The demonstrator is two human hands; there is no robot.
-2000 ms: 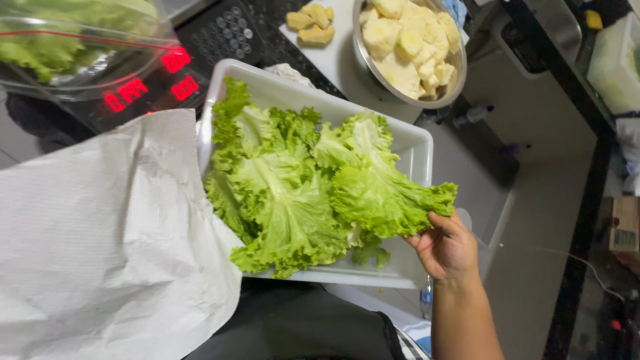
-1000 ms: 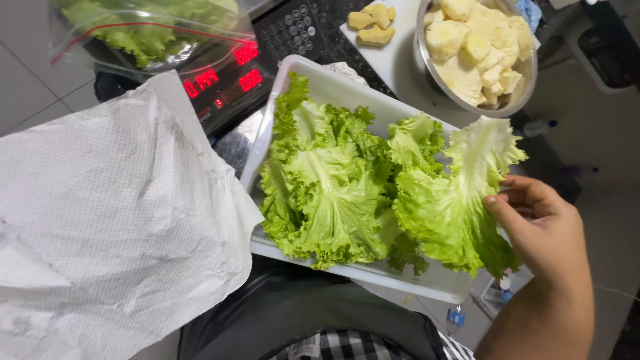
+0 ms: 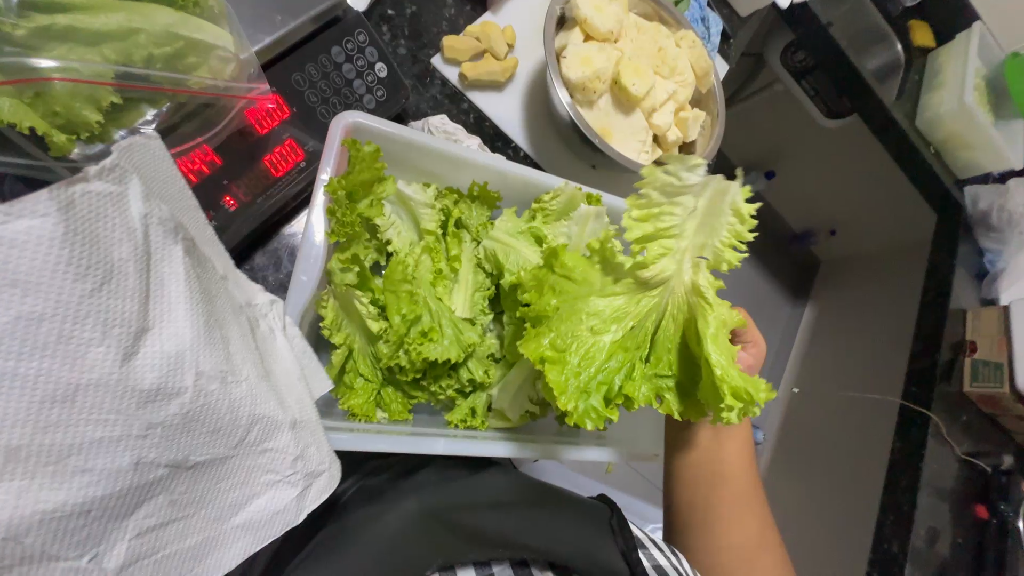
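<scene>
A large curly lettuce leaf [image 3: 640, 320] is held up over the right end of a white plastic tub by my right hand [image 3: 750, 342], whose fingers are mostly hidden behind it. More lettuce leaves [image 3: 432, 312] lie piled inside the tub [image 3: 384, 442]. My left hand is not visible. A large sheet of white paper towel [image 3: 152, 360] spreads over the left side, its edge overlapping the tub's left end.
Behind the tub stand a digital scale [image 3: 264, 168] with red digits, a zip bag of lettuce [image 3: 120, 64], ginger pieces [image 3: 484, 52] on a white board [image 3: 520, 104], and a metal bowl [image 3: 555, 88] of peeled pale chunks. A dark counter edge [image 3: 920, 320] runs down the right.
The leaf in my right hand has turned, its pale stem end now pointing up toward the bowl. My fingers, plainly seen before, are now mostly behind the leaf.
</scene>
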